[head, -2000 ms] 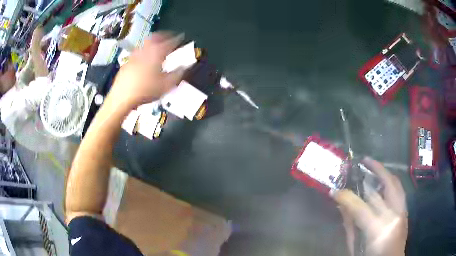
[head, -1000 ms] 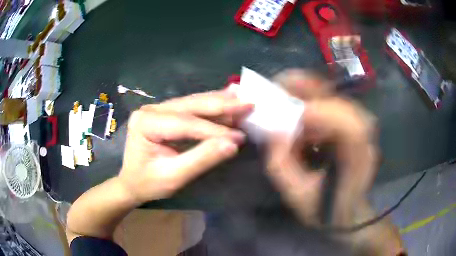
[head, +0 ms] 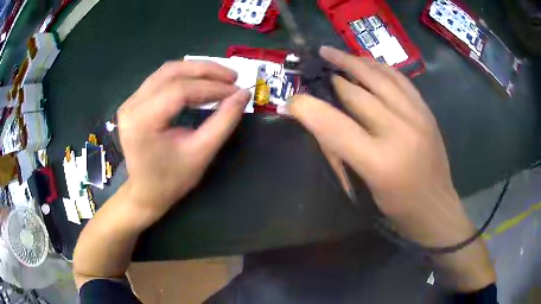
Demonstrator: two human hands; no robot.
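A white LCD module (head: 243, 74) with an orange-gold flex tail (head: 261, 94) lies against the circuit board (head: 283, 89) of a red phone housing (head: 255, 53) at the upper middle. My left hand (head: 178, 124) pinches near the module's lower edge, thumb and fingers on its white face. A thin dark strand runs from the fingertips towards the flex. My right hand (head: 374, 124) holds the black soldering iron (head: 317, 71), its handle between thumb and fingers, and the thumb rests at the board's right end. The iron's tip is not clear.
Red phone parts (head: 252, 13) lie along the top, with a red rear housing (head: 379, 35) and another phone assembly (head: 474, 41) to the right. Fanned LCD modules (head: 77, 184), white stacks (head: 37, 113) and a fan (head: 26, 234) are left. A black cord (head: 474, 237) crosses my right wrist.
The white module has moved from between my raised hands down onto the red housing. My right hand has turned the iron upright over the board. The view has shifted.
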